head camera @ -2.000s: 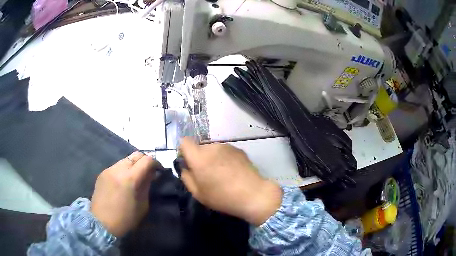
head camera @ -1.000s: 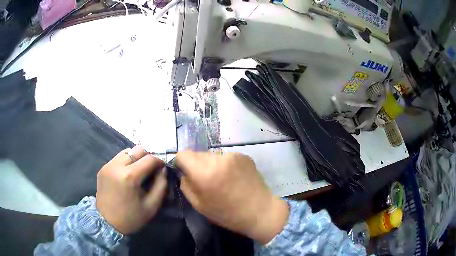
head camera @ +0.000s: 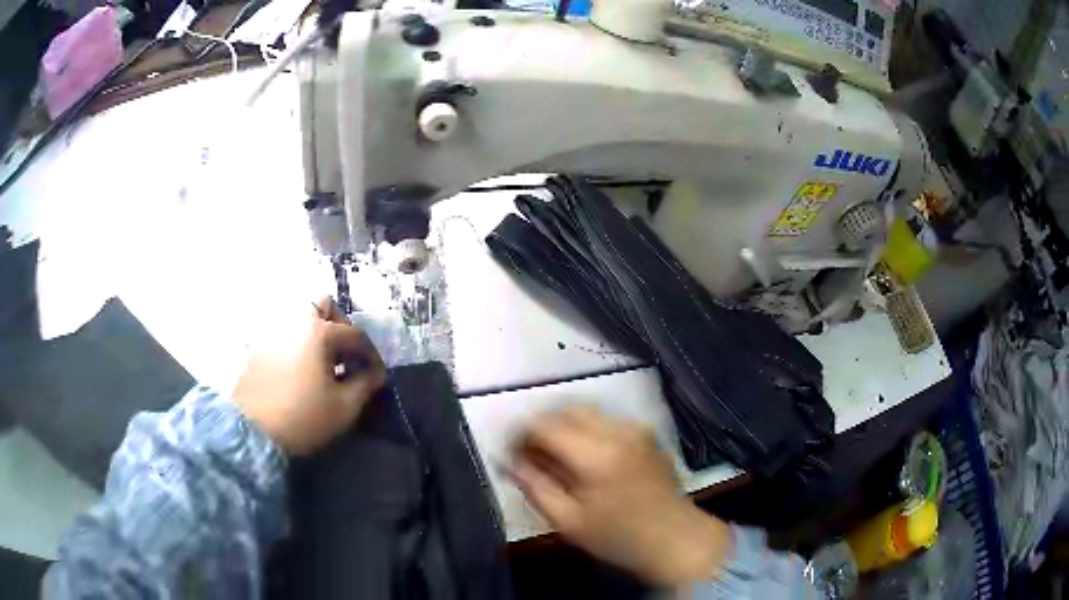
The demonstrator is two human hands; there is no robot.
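Note:
Dark garment panels point(head camera: 352, 504) lie over the table's front edge, with their upper end just in front of the presser foot and needle point(head camera: 341, 275). My left hand point(head camera: 307, 381) grips the upper left edge of the cloth close to the needle. My right hand point(head camera: 598, 486) is blurred, over the white table right of the cloth, apart from it, with fingers bent; whether it holds anything small cannot be told. The cream lockstitch machine point(head camera: 563, 111) stands behind both hands.
A bundle of dark strips point(head camera: 668, 328) lies under the machine arm and reaches the front edge. More dark cloth point(head camera: 111, 387) lies at left. A pink item point(head camera: 80, 61) is at the back left. A blue basket point(head camera: 982, 475) and a yellow-orange container point(head camera: 893, 533) are at lower right.
My right hand has left the cloth and moved right. My left hand has moved up towards the needle with the cloth edge. The view has shifted, so the machine head appears further left.

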